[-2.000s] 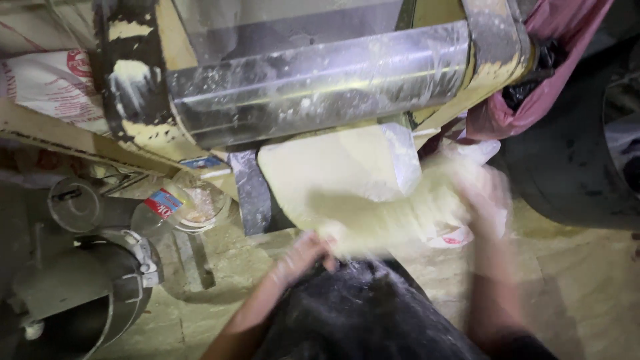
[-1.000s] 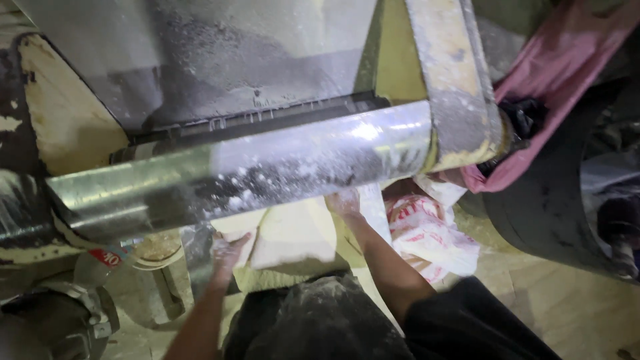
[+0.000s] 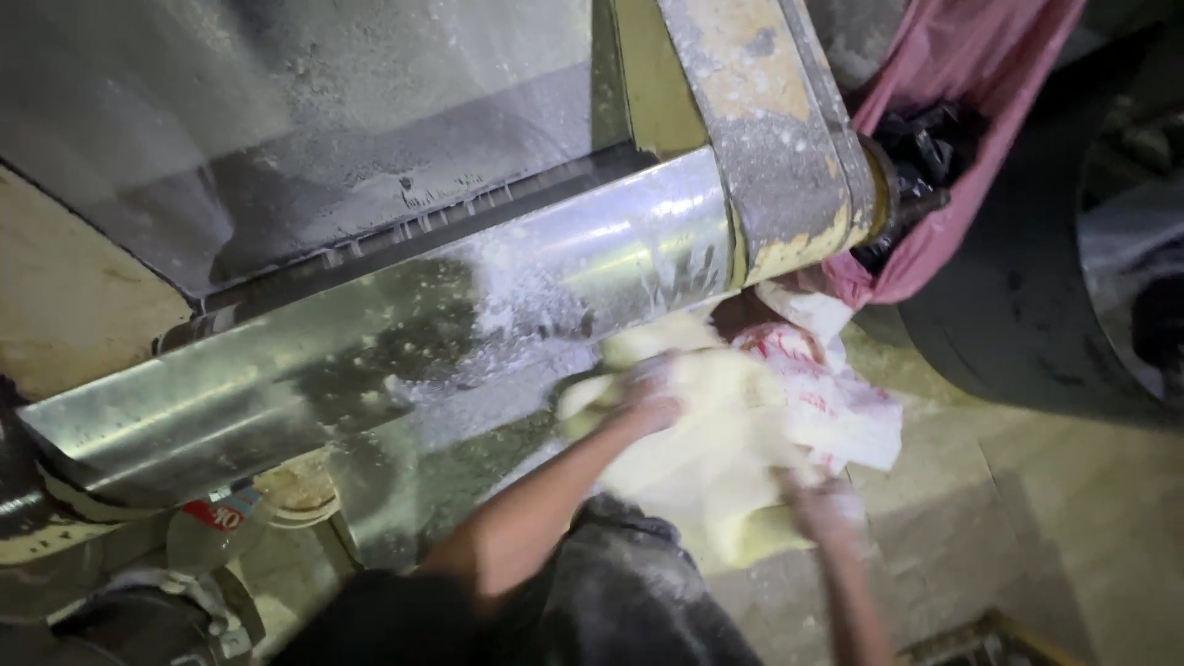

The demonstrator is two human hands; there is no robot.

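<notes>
A pale sheet of dough (image 3: 703,435), blurred by motion, hangs below the right part of a floured metal roller (image 3: 518,296) on a dough sheeter. My left hand (image 3: 649,398) is on the dough's upper left part, its fingers partly lost in blur. At the lower right edge of the dough, my right hand (image 3: 823,499) grips it, also blurred. Another pale fold of dough (image 3: 587,398) shows beside my left hand, close under the roller. White flour lies on the roller and on the metal tray (image 3: 407,499) beneath it.
A white plastic bag with red print (image 3: 851,416) lies right of the dough. Behind it stand a pink bag (image 3: 980,203) and a large dark bin (image 3: 980,324). A clear container with a red label (image 3: 208,527) and a dark pot (image 3: 139,620) are at the lower left.
My hands were under the roller a second ago, on dough lying on the tray; now they hold the dough out to the right, beside the printed bag. The view has shifted.
</notes>
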